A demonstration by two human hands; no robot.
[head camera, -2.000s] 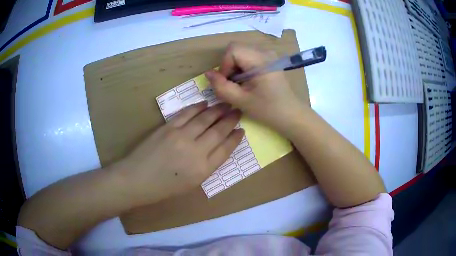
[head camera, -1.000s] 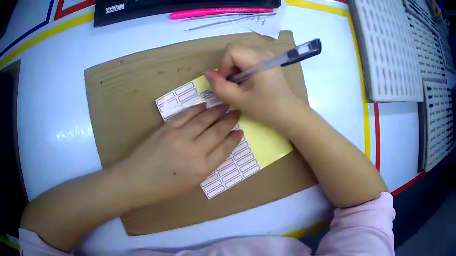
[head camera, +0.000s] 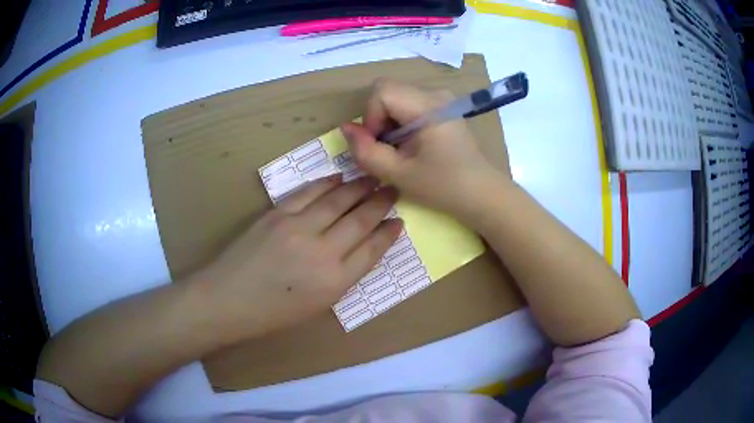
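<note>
The label sheet (head camera: 384,285) lies tilted on the brown cardboard pad (head camera: 215,149); yellow backing shows on its right side and near its top. My left hand (head camera: 302,248) lies flat across the sheet, fingers spread a little, holding nothing. My right hand (head camera: 422,153) grips the gel pen (head camera: 450,109) over the upper part of the sheet, its dark end pointing up and right. The pen tip is hidden behind my fingers. Some dark writing shows on a label just left of my right fingers.
A black tray (head camera: 240,21) with a small white label lies beyond the pad. A pink pen (head camera: 372,25), a thin tool (head camera: 343,45) and a white paper slip (head camera: 446,45) lie before it. Foam trays (head camera: 649,91) stand at right. A dark tray (head camera: 15,248) is at the left edge.
The pen's dark end has tipped slightly down and left compared with two seconds ago. My left hand has stayed in place on the sheet.
</note>
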